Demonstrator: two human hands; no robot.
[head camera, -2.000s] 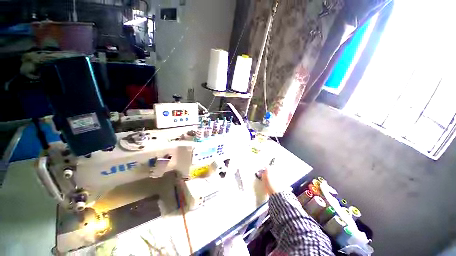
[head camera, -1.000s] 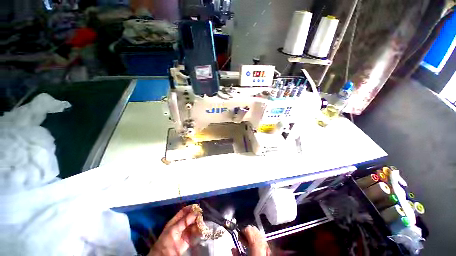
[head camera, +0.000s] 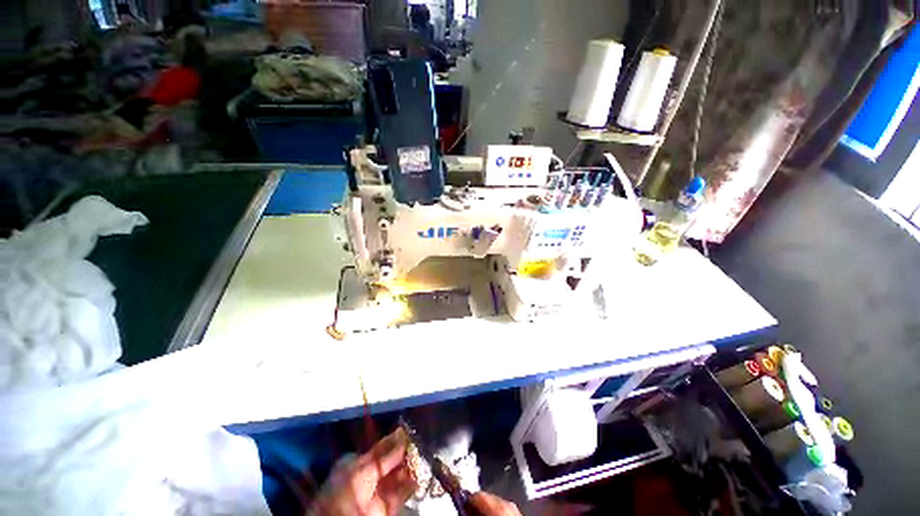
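Note:
My left hand (head camera: 358, 486) holds a narrow gold-brown patterned trim (head camera: 414, 466) between thumb and fingers, over my lap below the table's front edge. My right hand (head camera: 492, 504), cut off by the bottom edge, is closed on dark scissors (head camera: 444, 476), whose blades point up and left beside the trim. Whether the blades touch the trim is not clear. White fabric (head camera: 111, 433) lies in a large heap at the left and lower left. The white sewing machine (head camera: 444, 232) stands on the table with its lamp lit.
The pale, blue-edged table (head camera: 646, 333) spans the middle. Two white thread cones (head camera: 596, 85) stand behind the machine, near a bottle of yellow liquid (head camera: 661, 240). A crate of spare cones (head camera: 797, 403) is at the lower right. A thin red-brown cord (head camera: 365, 398) hangs near my left hand.
The view has shifted slightly since one second ago. The scissors and my right hand have moved a little left and down, and the blades now lie closer along the trim.

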